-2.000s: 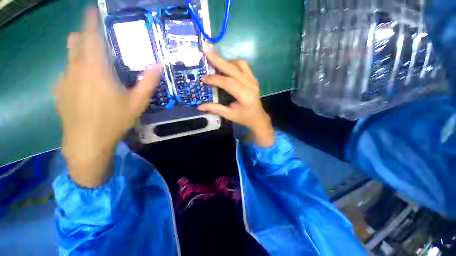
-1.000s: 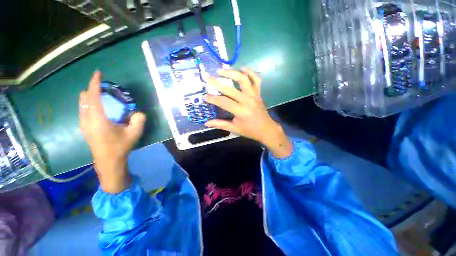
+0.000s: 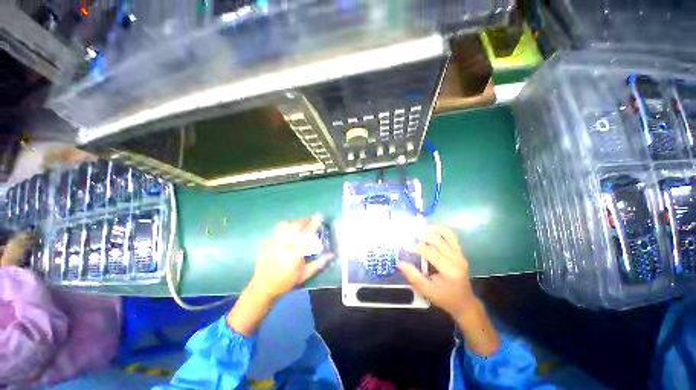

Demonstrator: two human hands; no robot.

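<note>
A black keypad phone with blue edges lies on the silver-white test plate, keys facing up, its upper part lost in glare. My left hand is just left of the plate and holds a second phone between thumb and fingers, low over the green mat; most of this phone is hidden or blurred. My right hand is over the plate's right edge, fingers apart, fingertips beside the lying phone. Whether they touch it is unclear. A blue cable loops at the plate's far right corner.
A large grey tester with dark screen and yellowish knob stands behind the plate. Stacked clear trays with phones are at right. A tray of phones and a pale cable are at left, near another person's pink sleeve.
The left phone has been lifted off the plate by my left hand and moved left. My right hand stays by the other phone. The view has widened to show the tester and trays.
</note>
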